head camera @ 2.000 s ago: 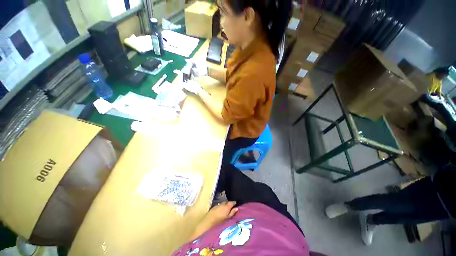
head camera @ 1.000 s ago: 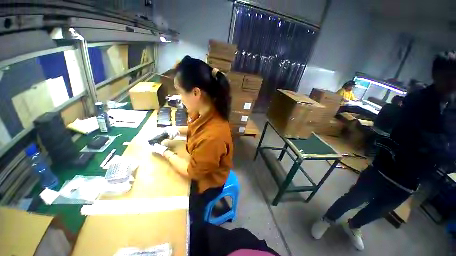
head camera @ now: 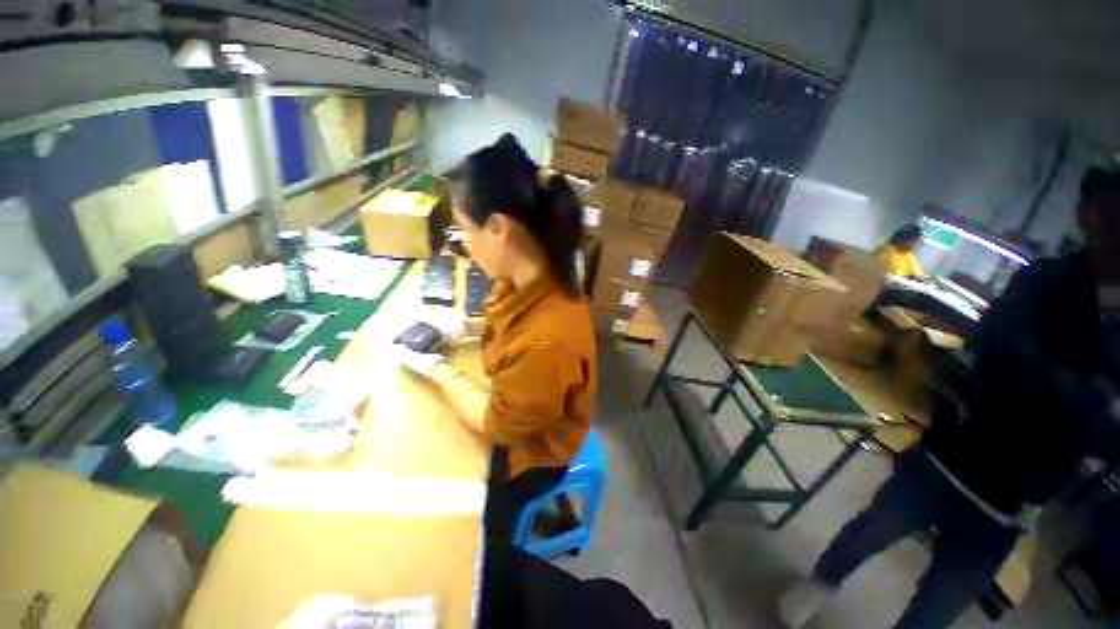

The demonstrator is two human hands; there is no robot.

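Neither of my hands is in the picture. A bubble bag lies on the cardboard bench cover in front of me, cut off by the bottom edge. A long white strip lies across the cardboard beyond it. A crinkled pile of bubble bags lies past the strip. The neighbour in white gloves holds a dark electronic unit over the bench. Rows of dark units lie beyond.
An open carton stands at the near left. A water bottle and a stacked black tower stand at the bench back. The neighbour sits on a blue stool. A standing person is at the right, past a green table with a carton.
The view has swung up and right from the bench; the hand resting near my lap has left the picture. The neighbour has brought a dark unit in front of them. The standing person has shifted.
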